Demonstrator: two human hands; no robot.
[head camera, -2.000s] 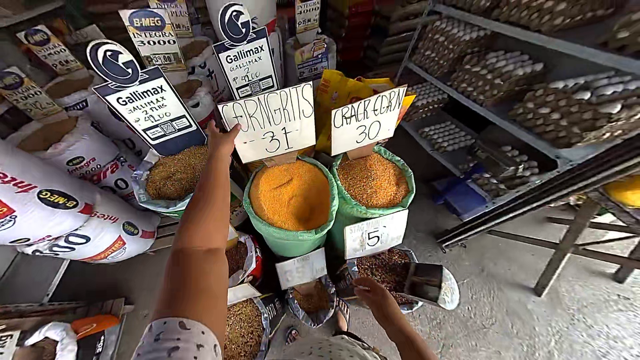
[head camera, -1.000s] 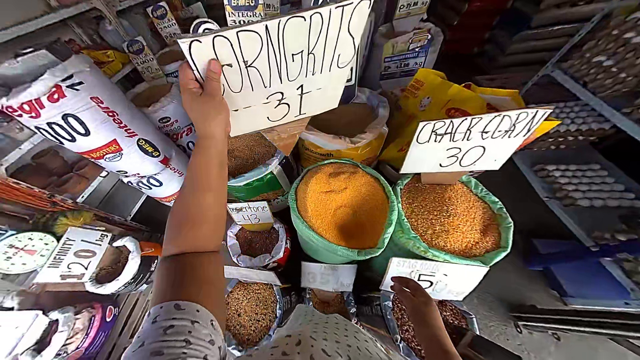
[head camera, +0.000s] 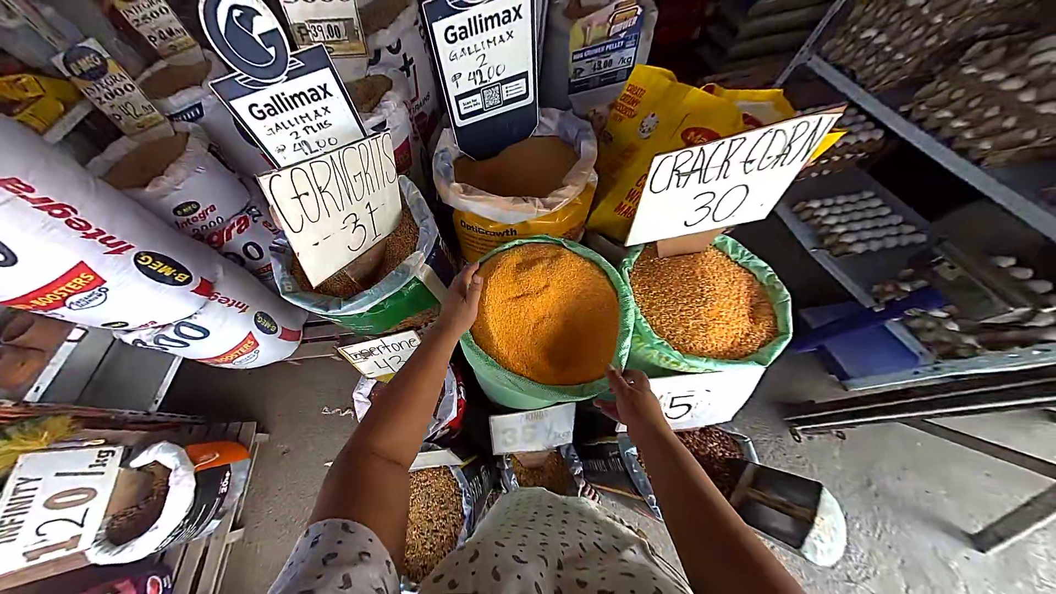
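A green woven sack of yellow corn grits (head camera: 549, 313) stands in the middle with its rim rolled down. My left hand (head camera: 462, 299) grips the rim at its left side. At the lower right of the rim is my right hand (head camera: 631, 398), its fingers closed on the edge. The corn grits price sign (head camera: 334, 206) leans in an open sack of brown feed (head camera: 396, 247) to the left. Beside the grits, on the right, a second green sack holds cracked corn (head camera: 701, 301), with a handwritten sign (head camera: 734, 177) stuck in it.
Behind stands an open feed sack (head camera: 520, 169) next to a yellow bag (head camera: 660, 132). Smaller sacks of grain (head camera: 433, 516) and a scoop (head camera: 788, 503) lie near my body. Metal shelves with egg trays (head camera: 858, 223) are at right; full white sacks (head camera: 124, 247) lie at left.
The corn grits sign, held in my left hand one second ago, now stands in the feed sack at left. Both hands have moved to the rim of the grits sack.
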